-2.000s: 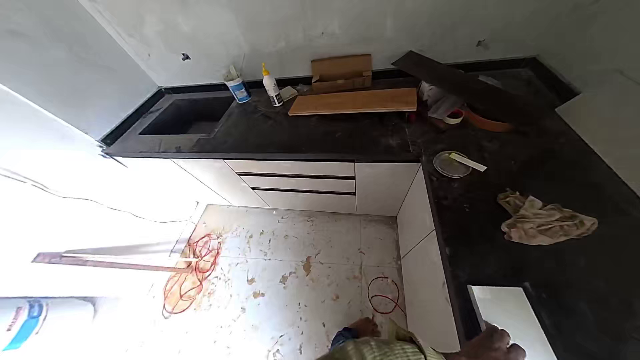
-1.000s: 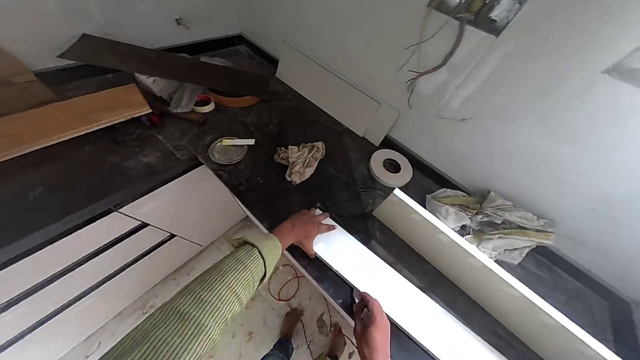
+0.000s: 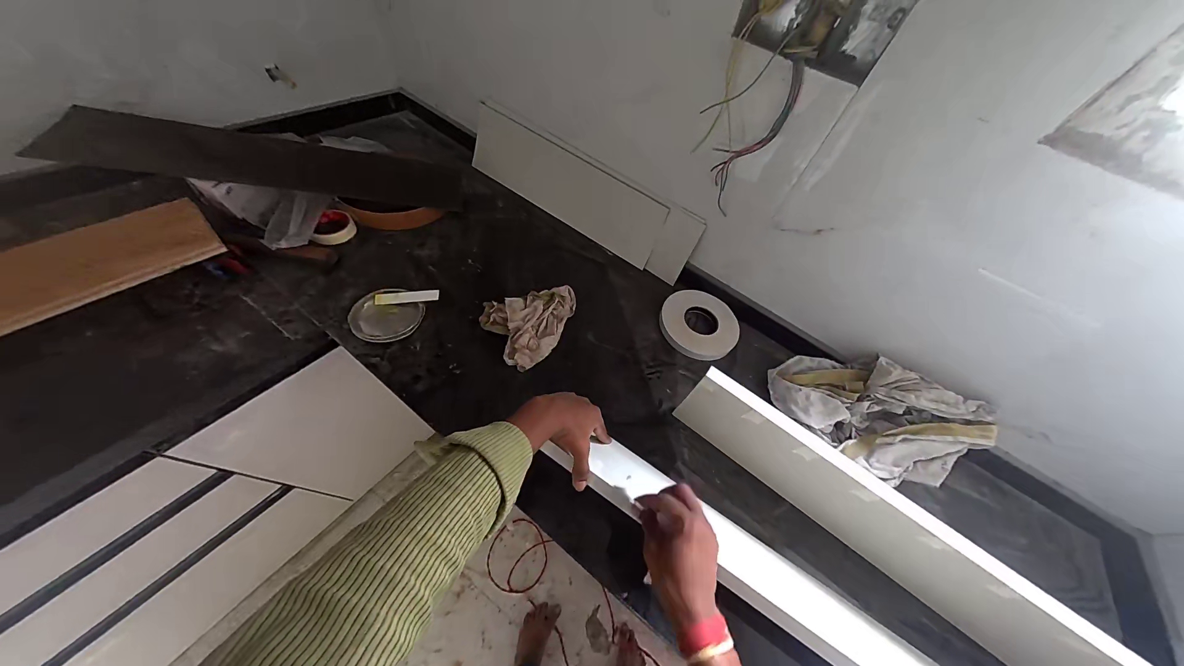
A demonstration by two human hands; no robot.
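A long white strip panel (image 3: 749, 546) lies on the black stone countertop (image 3: 610, 361). My left hand (image 3: 564, 425) rests over its far end, fingers curled down across the edges. Above the panel's nearer part is my right hand (image 3: 680, 546), its fingers pinched together around something small and pale at the fingertips, too blurred to name. To the right, a second long white board (image 3: 888, 518) lies roughly parallel. A crumpled cloth (image 3: 532, 324) and a roll of white edge-banding tape (image 3: 699, 325) sit beyond my hands.
A round lid (image 3: 386, 319) bears a small white strip. Further left are a brown wooden board (image 3: 102, 259), a dark plank (image 3: 240, 162) and tape rolls. Thin panels (image 3: 569, 190) lean near the wall, where loose wires (image 3: 763, 139) hang. Crumpled rags (image 3: 879, 412) lie right. Red cord (image 3: 518, 555) is on the floor.
The view has swung far to the right since the oldest frame. Since one second ago, my right hand has moved up over the white panel toward my left hand, which stays at its far end.
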